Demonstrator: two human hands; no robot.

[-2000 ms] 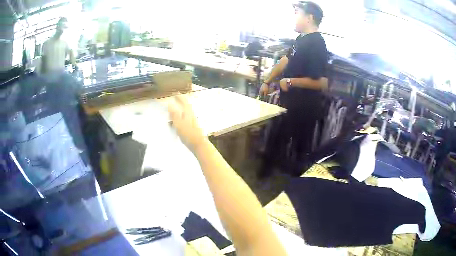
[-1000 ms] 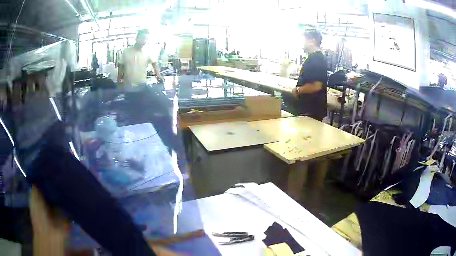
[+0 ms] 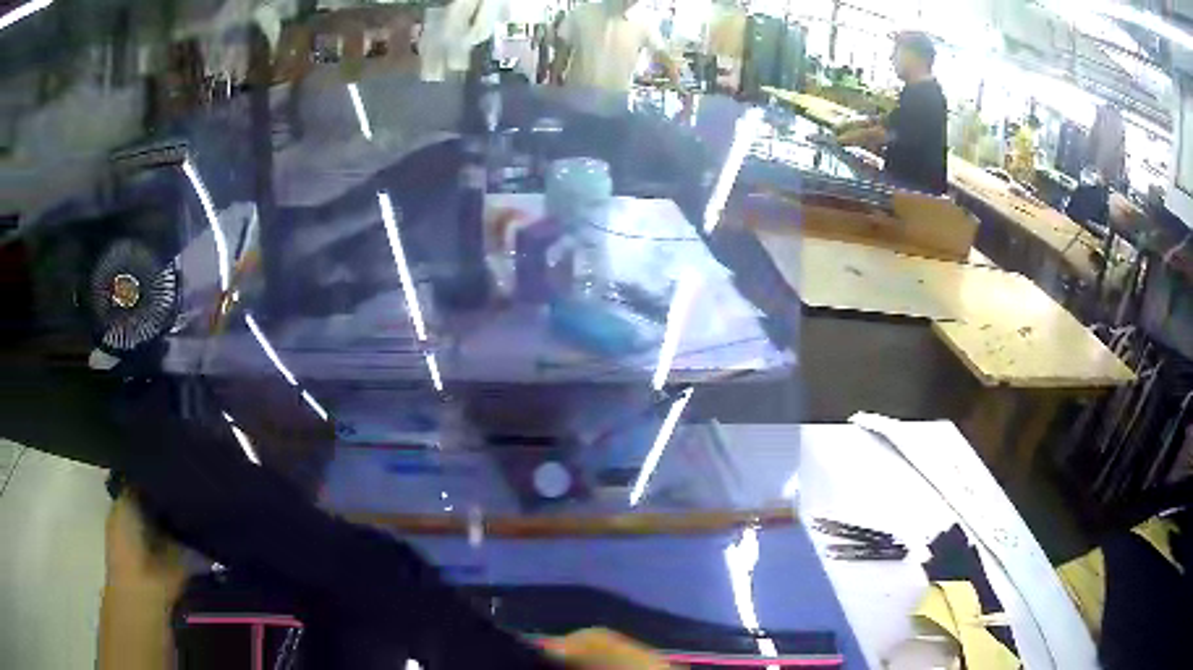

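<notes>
A long dark cloth panel point(image 3: 327, 556) hangs slantwise over the sewing template. My left hand point(image 3: 138, 582), blurred, grips its left end. My right hand point(image 3: 608, 648), cut off by the bottom edge, holds its lower right end; only some fingers show. The template's clear bluish lid point(image 3: 576, 432) stands raised behind the cloth, with brown tape point(image 3: 654, 524) along the hinge. Pink slot edging point(image 3: 746, 658) shows on the template base at right and at lower left. Another dark strip point(image 3: 589, 607) lies along the base, partly hidden by the held cloth.
Thread snips point(image 3: 857, 537), yellow pieces point(image 3: 966, 626) and small dark pieces point(image 3: 962, 563) lie on the white table point(image 3: 1020, 576) at right. A fan point(image 3: 127, 291) stands at left. Wooden-topped tables point(image 3: 864, 278) and a person in black point(image 3: 916, 124) are beyond. Dark cloth lies at far right.
The view has turned left and down toward the template. The arm that reached across at first is drawn back. The dark cloth, at the lower left one second ago, now extends over the template base.
</notes>
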